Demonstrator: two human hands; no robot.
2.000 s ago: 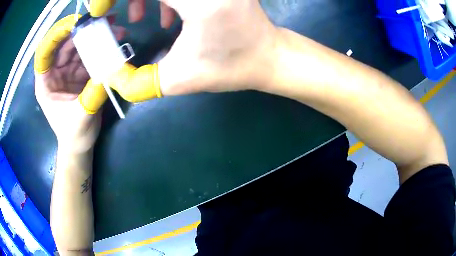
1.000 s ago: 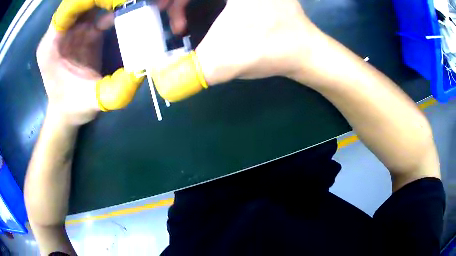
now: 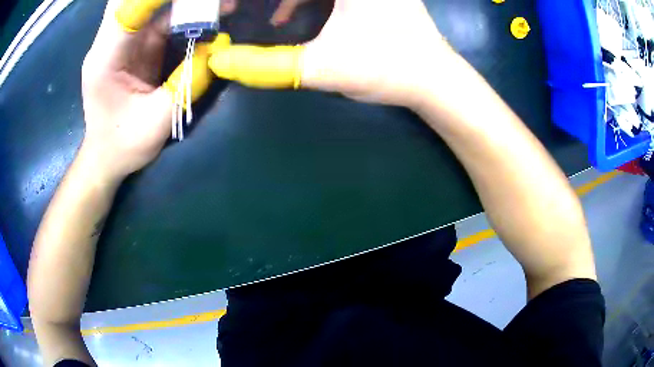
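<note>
A white driver unit is at the top of the picture, its upper part cut off by the edge. Its dark end cap faces me, and several thin white lead wires hang from it. My left hand, with yellow finger cots, holds the unit from the left side. My right hand is at the unit's right, its yellow-cotted thumb close to the cap's lower edge. The right fingertips are partly cut off, so whether they grip the unit is unclear.
A dark green table lies beneath the hands. A blue bin of white-and-black wired units stands at the right. A rolled yellow finger cot lies beside it. Another blue bin is at the left edge. A pale curved rail is upper left.
The unit has turned so its dark, wired end now faces me, where a white end with fewer wires did before. It sits higher in the picture. The right thumb has straightened beside it.
</note>
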